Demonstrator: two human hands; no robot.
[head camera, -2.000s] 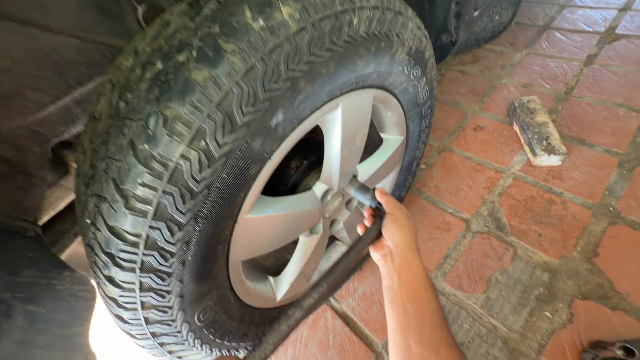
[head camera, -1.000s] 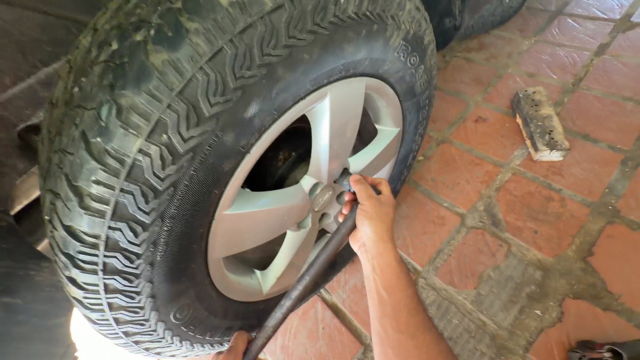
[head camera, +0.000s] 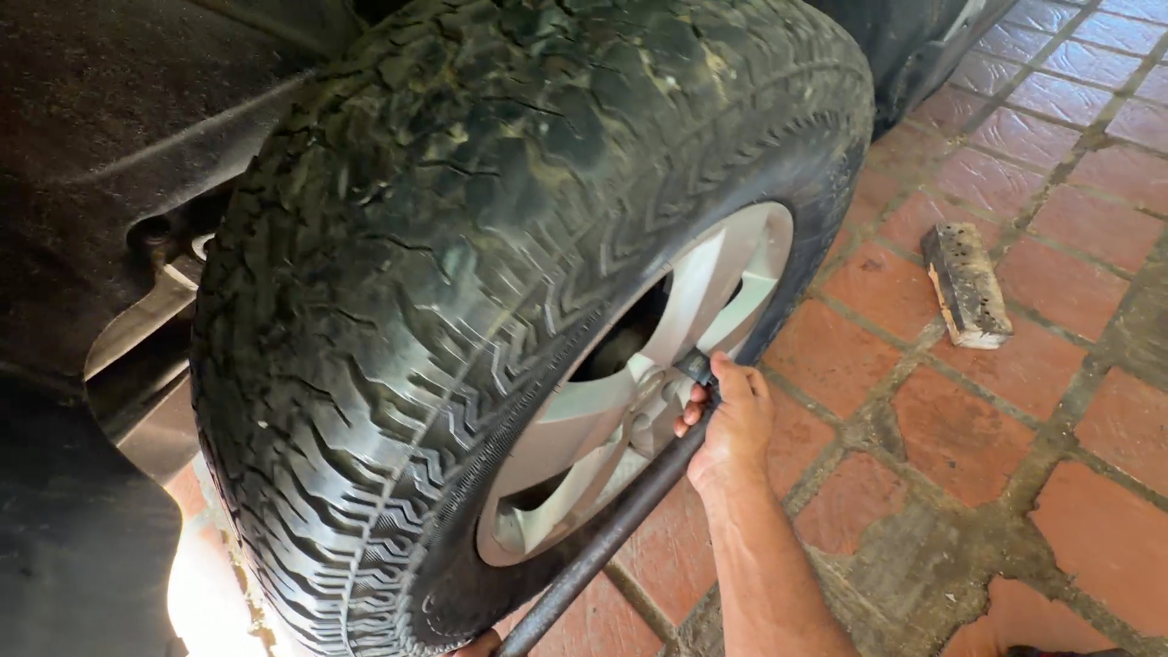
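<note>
My right hand (head camera: 733, 415) is closed around the head end of a long dark metal bar (head camera: 607, 534), by the dark socket (head camera: 695, 366) set against the wheel hub. The silver spoked alloy rim (head camera: 557, 429) sits in a large black tire (head camera: 438, 274) with a worn, dirty tread. From the hub the bar slants down to the bottom edge of the view. There only a small part of my left hand (head camera: 479, 646) shows beside the bar, and its grip is mostly hidden.
A worn block (head camera: 969, 285) lies on the red tile floor (head camera: 1086, 301) to the right of the wheel. Dark wheel-well parts (head camera: 137, 119) of the vehicle are at the left. Another dark vehicle part (head camera: 912, 46) stands behind the tire.
My left hand, out of view two seconds ago, came in at the bottom edge near the bar's lower end. My right hand has stayed at the socket. The view has shifted over the tire tread.
</note>
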